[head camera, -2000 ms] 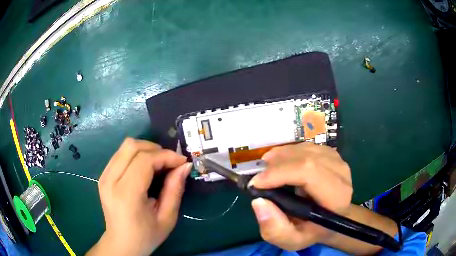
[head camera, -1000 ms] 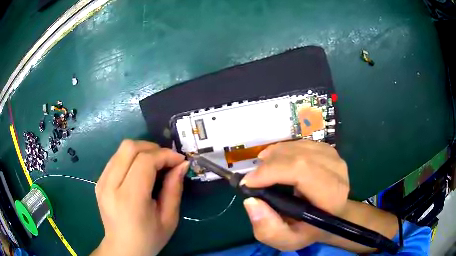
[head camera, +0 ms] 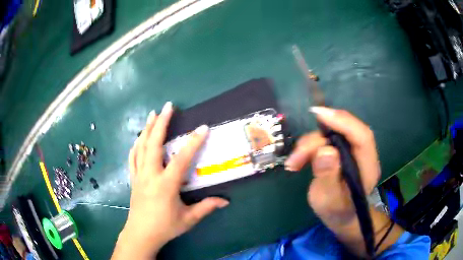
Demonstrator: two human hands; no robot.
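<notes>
The phone assembly [head camera: 223, 144] lies on the black foam pad [head camera: 228, 101], with its white inner face up and an orange flex cable [head camera: 223, 166] along its near side. The board with a copper-coloured patch [head camera: 260, 136] is at its right end. My left hand [head camera: 165, 175] is spread over the phone's left end and the pad, fingers apart, covering that end. My right hand [head camera: 337, 162] holds the soldering iron [head camera: 346, 167] right of the phone, its blurred tip pointing up and away. My right fingertips are close to the phone's right end; contact cannot be told.
The solder spool [head camera: 61, 229] is at the lower left, its wire running right towards my left wrist. Heaps of small components [head camera: 63, 183] lie above it. One small part [head camera: 313, 76] lies beside the iron tip. A pale rail [head camera: 96, 66] curves across the left; another pad with a phone [head camera: 91, 30] lies beyond.
My left hand has opened and moved from pinching at the phone's corner to lying flat over it. The iron has lifted off the phone and swung right, tip upward. The view has shifted.
</notes>
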